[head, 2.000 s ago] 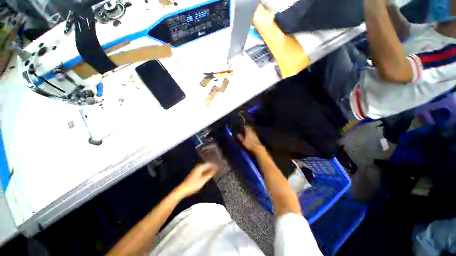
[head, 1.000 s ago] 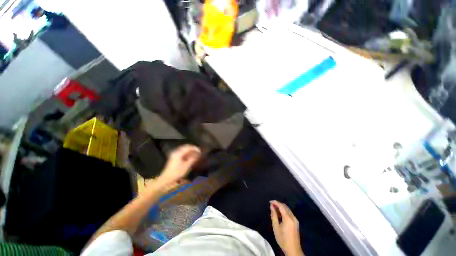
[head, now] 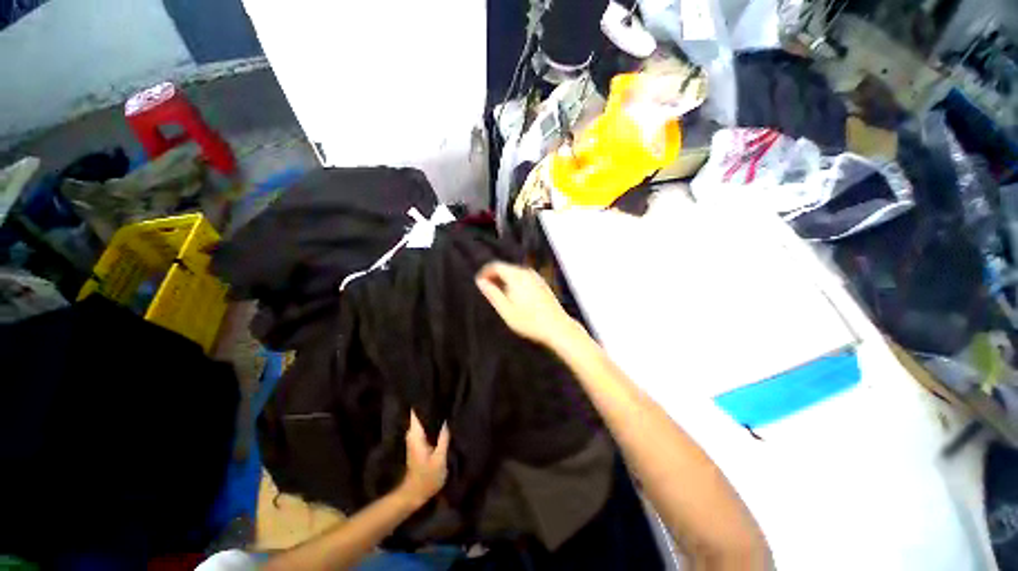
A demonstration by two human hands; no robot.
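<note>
A large garment bundle (head: 391, 335) of black to dark brown cloth is heaped left of the white table. A white tie strip (head: 424, 229) with a knot lies across its top. My left hand (head: 426, 460) is on the lower front of the bundle, thumb and a finger apart with dark cloth between them; whether it grips is unclear. My right hand (head: 519, 299) is at the bundle's upper right, near the table edge, fingers bent; its hold on the cloth cannot be made out.
The white table (head: 670, 279) is on the right, with a blue flat strip (head: 790, 387). An orange bag (head: 620, 145) and other cloth lie beyond it. A yellow crate (head: 167, 273), a red stool (head: 179, 125) and a dark heap (head: 112, 424) are on the left.
The view has turned left from the sewing machine to the bundle. My left hand is now against its front. My right hand has moved from near my lap up to the bundle's upper right.
</note>
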